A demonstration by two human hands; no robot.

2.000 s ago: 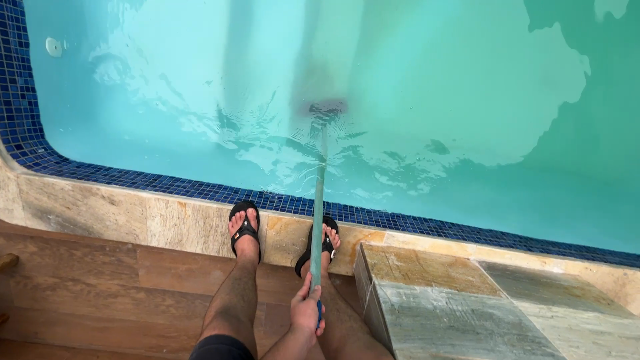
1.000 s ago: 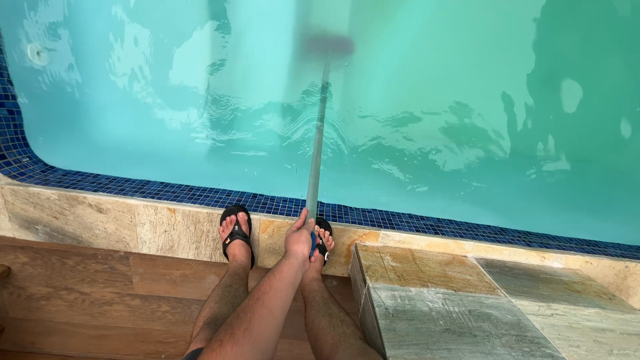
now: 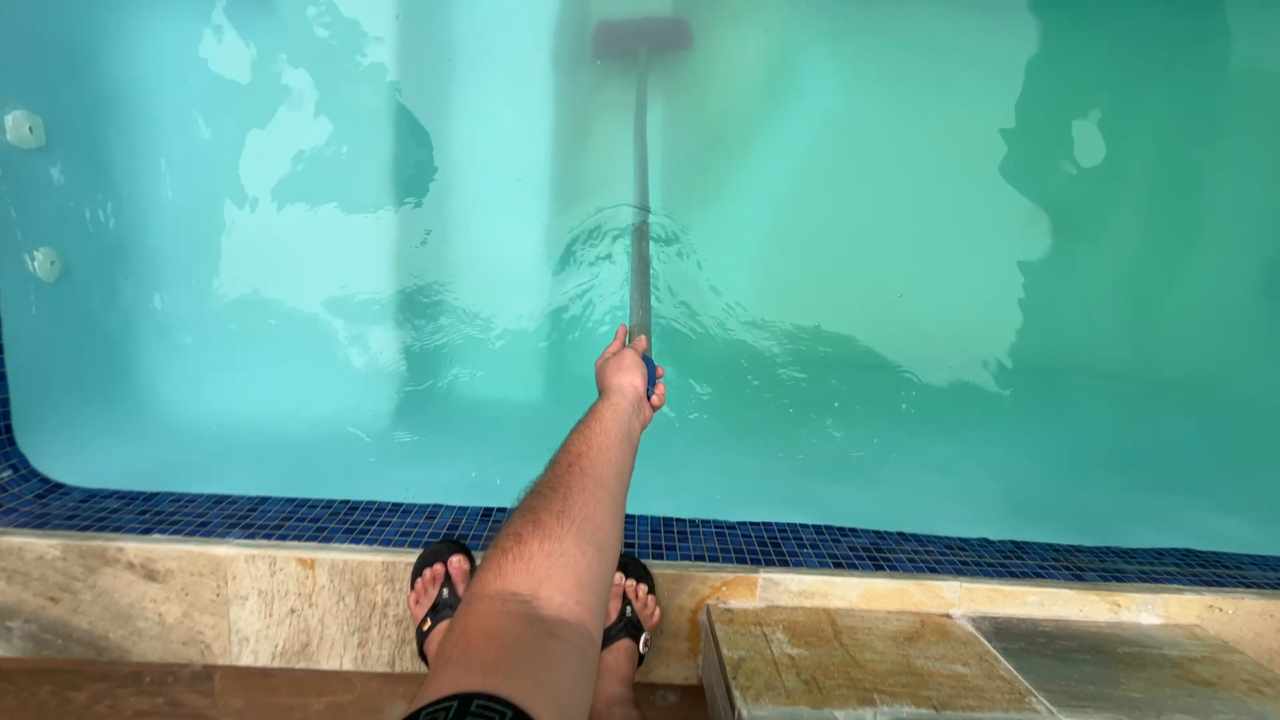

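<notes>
My left hand (image 3: 628, 375) is wrapped around the upper end of a long grey pole (image 3: 641, 270), at its blue end piece (image 3: 650, 376). The arm is stretched out over the pool water. Most of the pole slants down under the surface, where ripples spread around it. At its far end a wide, dark reddish brush-like head (image 3: 642, 38) shows blurred underwater, near the top of the view. My right hand is out of view.
My feet in black sandals (image 3: 436, 600) stand on the stone coping (image 3: 300, 610), beside the blue mosaic edge (image 3: 270, 515). A raised stone-tiled block (image 3: 860, 655) is at lower right, wooden flooring (image 3: 130, 690) at lower left. Round white fittings (image 3: 24, 129) show at the pool's left side.
My left hand has moved forward from above the coping to out over the water, pushing the pole along. The submerged head has moved farther from the pool edge.
</notes>
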